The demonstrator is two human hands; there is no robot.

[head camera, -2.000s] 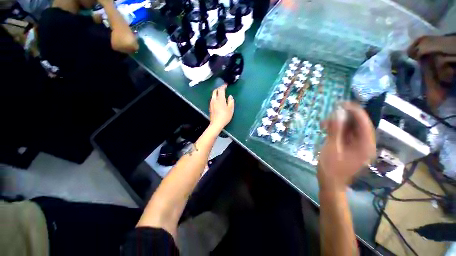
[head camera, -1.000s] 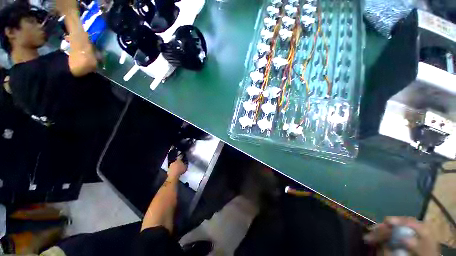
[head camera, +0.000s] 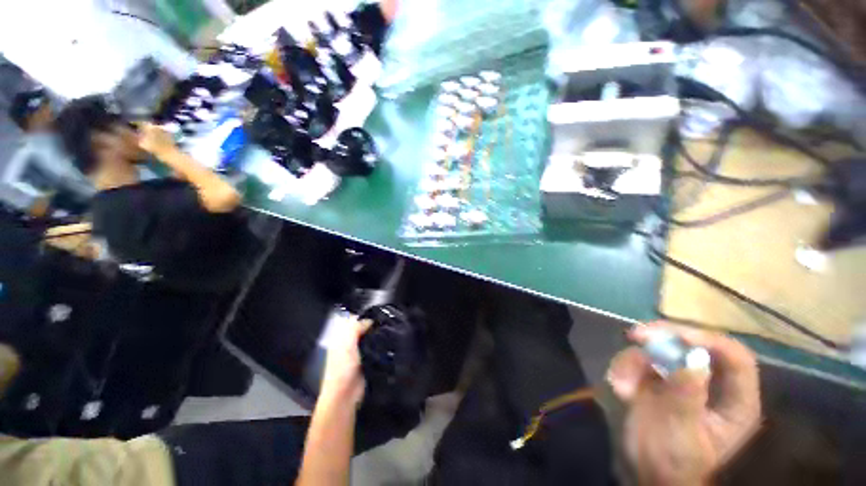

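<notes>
My left hand (head camera: 348, 349) is below the bench edge, over the lap side of the bin, and holds a glossy black round housing (head camera: 387, 342) by its rim. The housing's inside is too dark to make out. My right hand (head camera: 686, 408) is at the lower right, in front of the bench edge, and holds a silver-white motor (head camera: 668, 353) between the fingers. The motor's orange-yellow lead wires (head camera: 560, 402) trail left, ending in a small white connector (head camera: 517, 443). The clear blister tray (head camera: 517, 180) on the bench holds rows of white motors with wires.
The screw feeder (head camera: 601, 186) stands right of the tray. Black cables lie over the tan cardboard (head camera: 741, 275). Black units on white stands (head camera: 318, 180) crowd the bench's left. The black parts bin (head camera: 285, 313) is below the bench edge. A person in black (head camera: 171, 223) sits at left.
My left hand has come up out of the bin with a black housing. My right hand has moved up and left with the motor. The view has swung right, showing more cardboard.
</notes>
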